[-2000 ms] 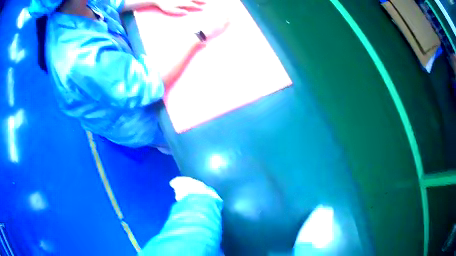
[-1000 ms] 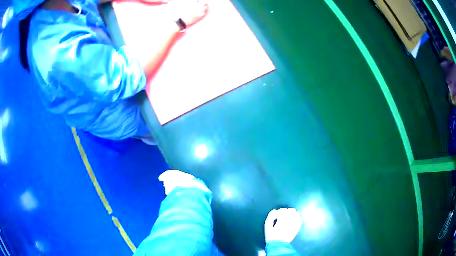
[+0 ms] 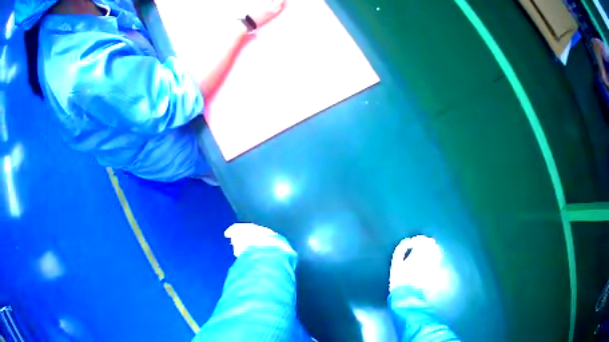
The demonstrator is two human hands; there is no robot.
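My left hand (image 3: 257, 238), in a white glove with a light blue sleeve, rests at the left edge of the green bench top (image 3: 320, 167). Nothing shows in it; its fingers are washed out. My right hand (image 3: 415, 266), also white-gloved, is over the bench at lower right, with a small dark gap between thumb and fingers. It looks curled, and no object shows in it. Overexposure hides the finger detail of both hands.
A person in a light blue gown (image 3: 113, 87) sits at the upper left, a bare forearm over a large white sheet (image 3: 287, 73) on the bench. Brown cardboard (image 3: 549, 23) lies at the far upper right. A yellow line (image 3: 137, 224) marks the blue floor.
My right hand has come into clearer view and shifted up and rightward since one second ago. My left hand stays at the bench edge. The whole view has shifted slightly.
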